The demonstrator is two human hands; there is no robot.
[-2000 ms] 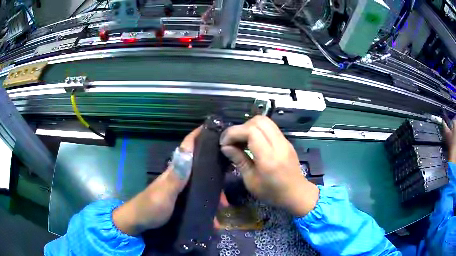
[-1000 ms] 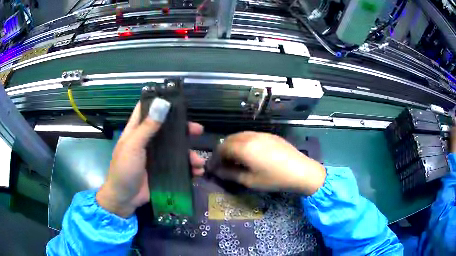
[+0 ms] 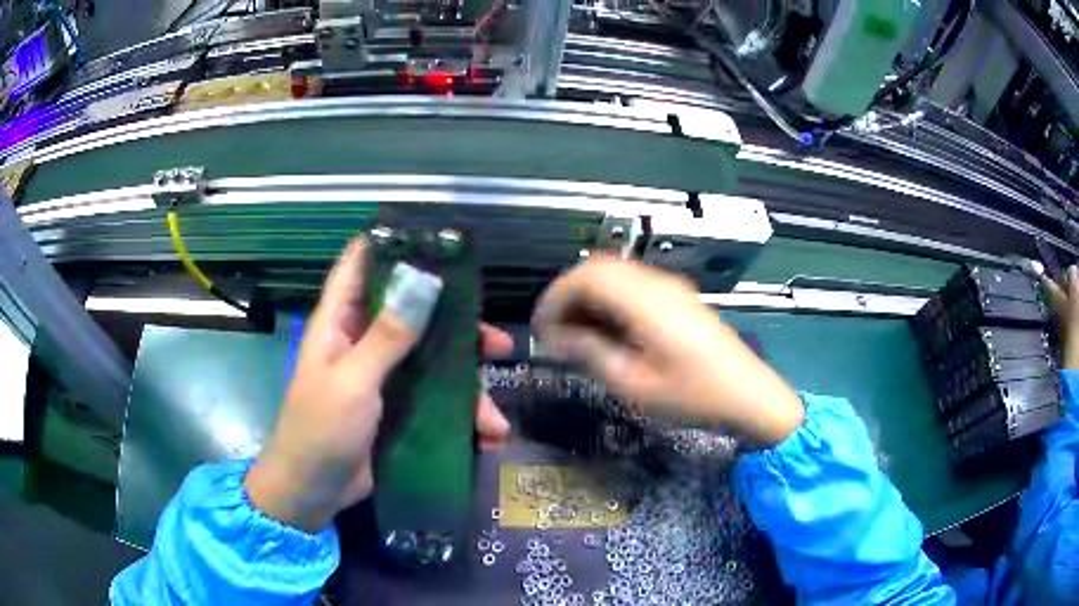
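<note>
My left hand (image 3: 337,397) is shut on a long flat black plate (image 3: 428,438), thumb across its face and fingertips at its right edge. The plate stands nearly lengthwise in view, with small shiny points at both ends. A white-grey cover (image 3: 412,294) is on the left thumb. My right hand (image 3: 645,343) is blurred, fingers curled, right of the plate and above the tray; whether it holds a ring cannot be told. Many small metal rings (image 3: 645,556) lie loose in the black tray (image 3: 550,444), some over a yellow-tan patch (image 3: 521,495).
Conveyor rails (image 3: 473,189) with a silver-white end block (image 3: 722,225) run behind the green bench (image 3: 189,414). A yellow hose (image 3: 180,255) hangs at left. Stacked black plates (image 3: 994,367) stand at right beside another person's hand (image 3: 1063,314) and blue sleeve.
The plate was tilted with both hands at its upper end; the right hand then came away from it. Over the last second, the left hand and plate shifted slightly right and the right hand rose.
</note>
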